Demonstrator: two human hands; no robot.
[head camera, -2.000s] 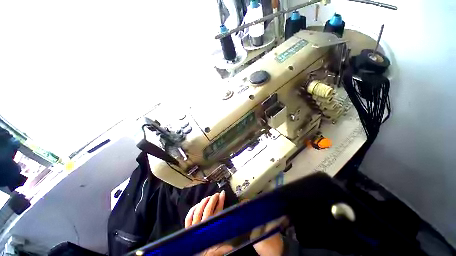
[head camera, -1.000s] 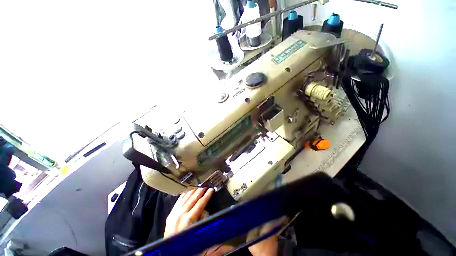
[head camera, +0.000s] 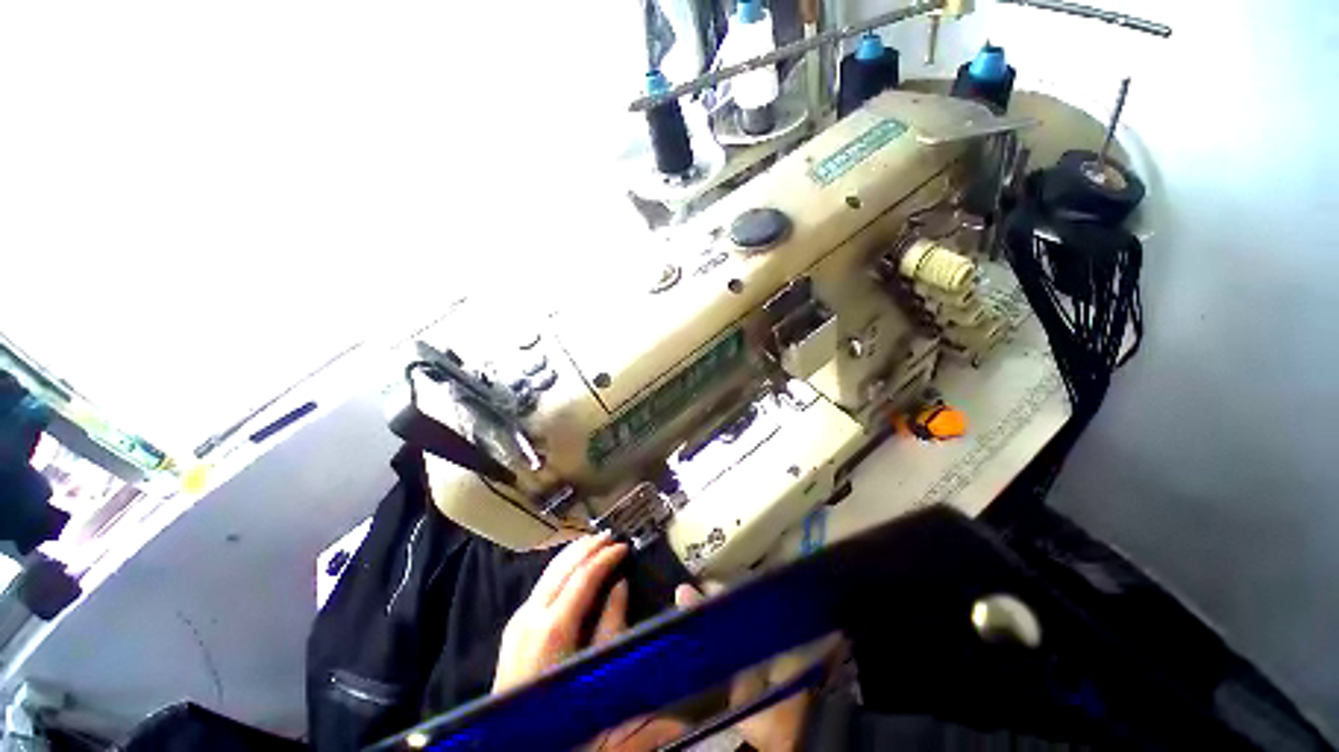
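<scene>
The black garment lies at and left of the coverstitch machine, with a shiny zipper on it. Its edge runs under the presser foot area. My left hand presses the garment just in front of the presser foot, fingertips close to it. My right hand is low, right of my left hand, mostly hidden behind a dark blue glossy bar that crosses the bottom of the view. Whether it grips the cloth cannot be told.
An orange item lies right of the bed. Thread cones stand behind the machine. A black cord bundle hangs at the right end. The white table extends left. A dark shape is at the far left edge.
My left hand was lower right two seconds ago, moved left onto the cloth before the foot, and now has its fingertips at the foot. The camera view has shifted slightly.
</scene>
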